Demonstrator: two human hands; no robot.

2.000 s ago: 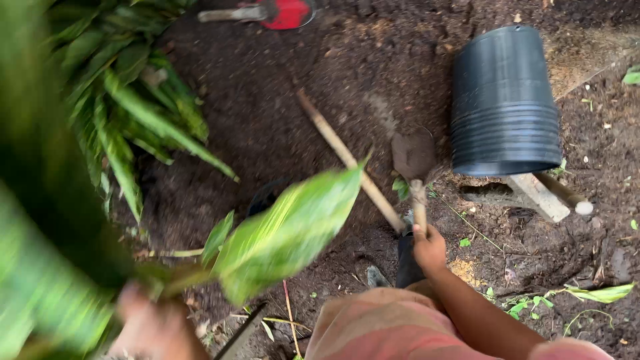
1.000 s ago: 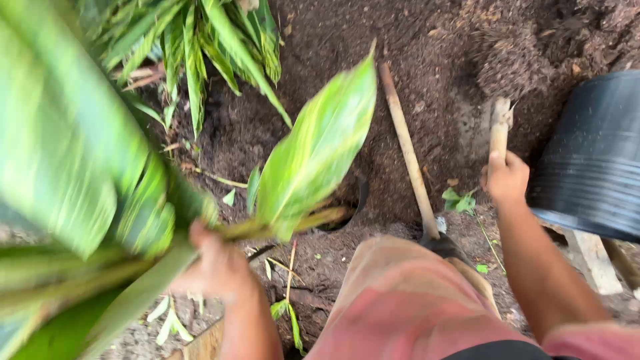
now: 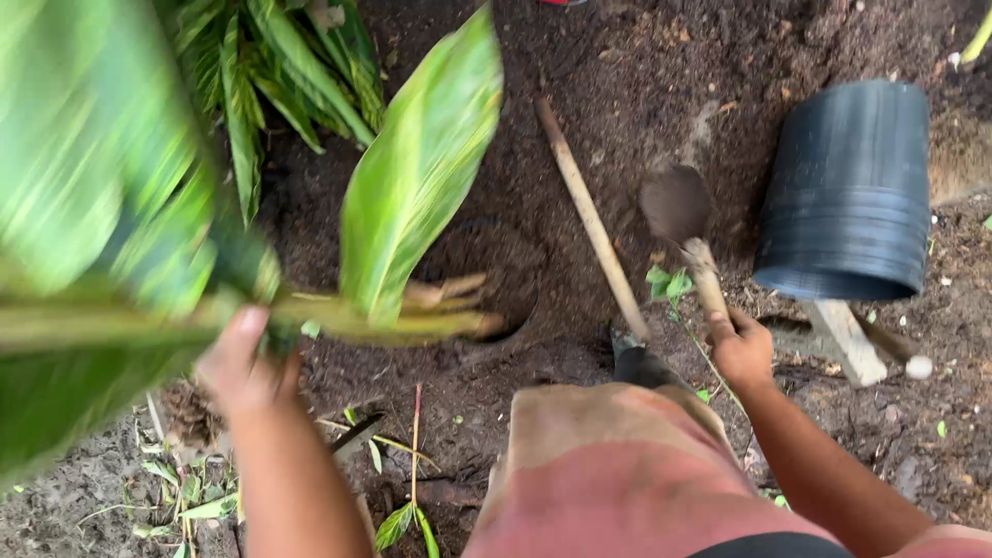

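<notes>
At the left, my left hand [image 3: 252, 360] grips the stems of a plant with broad variegated leaves [image 3: 422, 155]. The cut or lower ends of its stems [image 3: 457, 325] lie over a round, soil-filled opening [image 3: 515, 291] whose rim partly shows. To the right, my right hand [image 3: 742, 349] is closed around the short wooden handle of a hand tool [image 3: 704, 279]. That tool's rounded, soil-covered head [image 3: 676, 203] points away from me, over the dark soil.
A wooden pole [image 3: 593, 221] lies between my hands, its near end by my boot [image 3: 643, 364]. A black plastic pot [image 3: 849, 194] lies on its side at right, above a pale wood piece [image 3: 845, 341]. More leafy plants [image 3: 302, 70] stand upper left; a dark blade [image 3: 356, 434] lies near my left forearm.
The plant in my left hand has moved, and its stem ends now show over the round opening. My right hand keeps hold of the wooden-handled tool. The view has shifted.
</notes>
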